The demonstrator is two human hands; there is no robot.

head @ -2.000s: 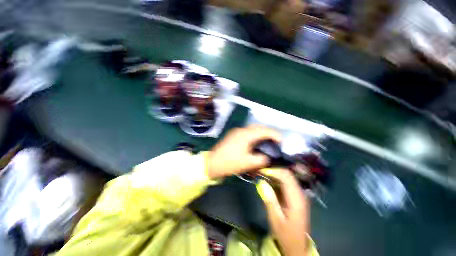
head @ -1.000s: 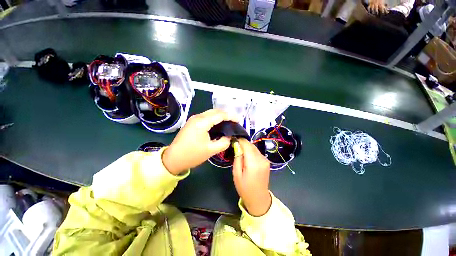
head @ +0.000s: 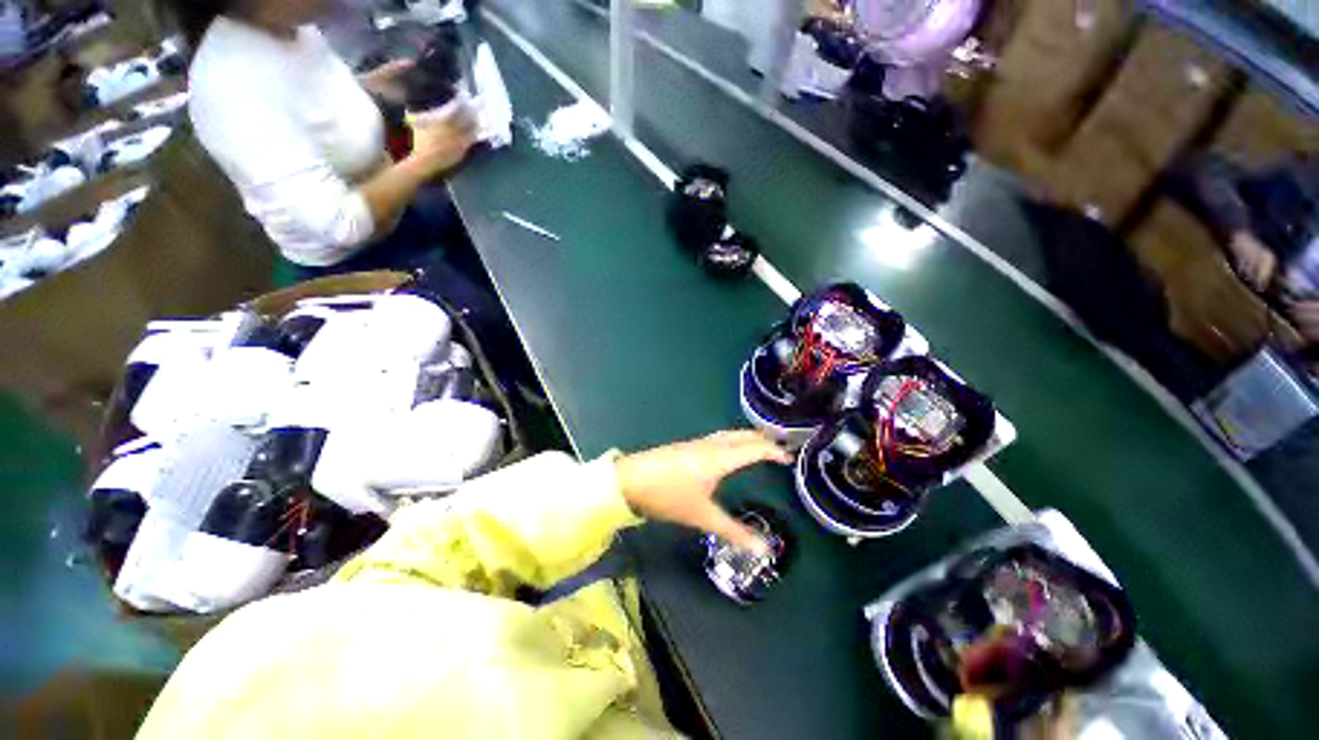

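My left hand (head: 694, 480) is spread over the bench, thumb at the edge of a loose black camera ball module (head: 746, 558) with its circuit board showing; it does not grip it. Two white camera housings (head: 998, 431) stand beyond, each with a black module (head: 920, 411) on it, board up, with red and yellow wires. Another housing (head: 1068, 544) with a black module (head: 1036, 607) is at the lower right. My right hand (head: 976, 714) is blurred and cut off there, a yellow fingertip covering at that module; its grip is unclear.
A carton of white and black housings (head: 420, 455) stands at the lower left. Two dark modules (head: 700, 210) lie farther up the green bench (head: 593, 311). A thin pale tool (head: 531, 226) and tangled white cord (head: 570, 130) lie beyond. A person in white (head: 297, 145) works at upper left.
The view has swung left, bringing the carton and another person into view. My hands have separated; the left has left the black part they worked on and reached to the loose module.
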